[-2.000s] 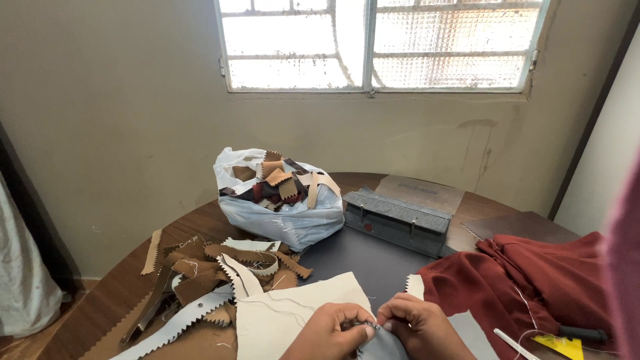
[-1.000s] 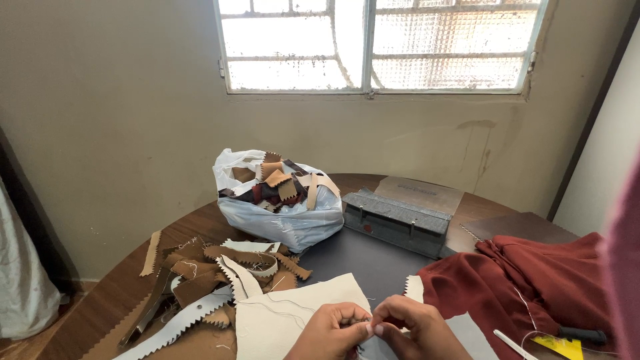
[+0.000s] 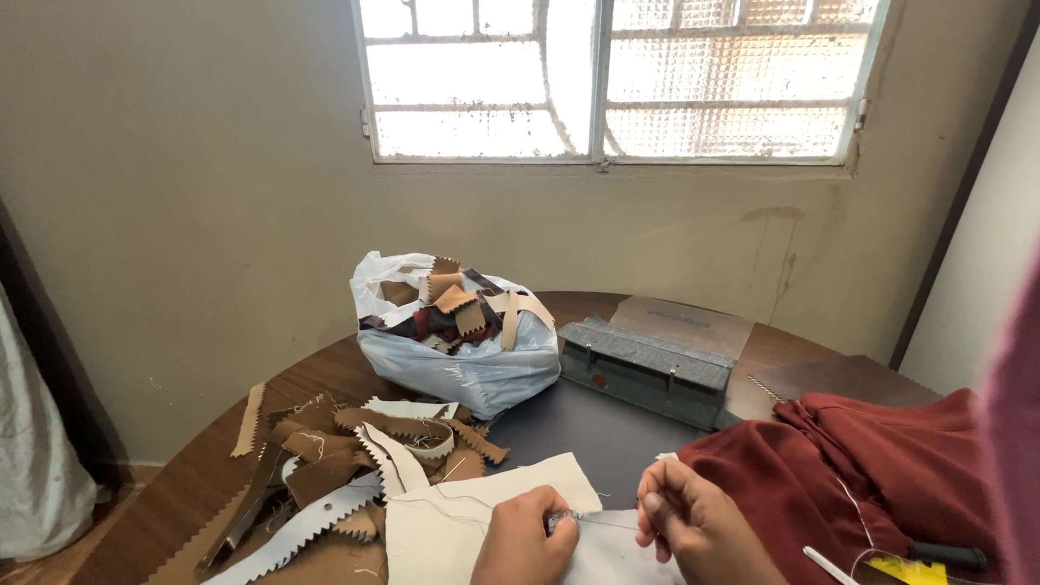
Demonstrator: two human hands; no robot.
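At the lower middle, my left hand (image 3: 528,536) pinches the edge of a pale grey-white fabric piece (image 3: 621,548), where small gathered stitches or beads show at the fingertips. To its right my right hand (image 3: 691,520) has thumb and fingers closed, and a thin dark thread (image 3: 609,522) runs taut from the pinched edge to them. A needle cannot be made out there. Beneath and left of my left hand lies a cream fabric piece (image 3: 439,520), with loose dark thread across it.
Brown and white zigzag-edged scraps (image 3: 325,463) lie left on the round wooden table (image 3: 284,382). Behind stand a white plastic bag (image 3: 455,366) of scraps and a grey box-like object (image 3: 650,370). Dark red fabric (image 3: 812,479), a black-handled tool (image 3: 946,556) and a yellow item (image 3: 906,570) lie right.
My right hand has moved right, away from my left hand; the two were together at the fabric edge in the earlier frames. A stretched thread now shows between them.
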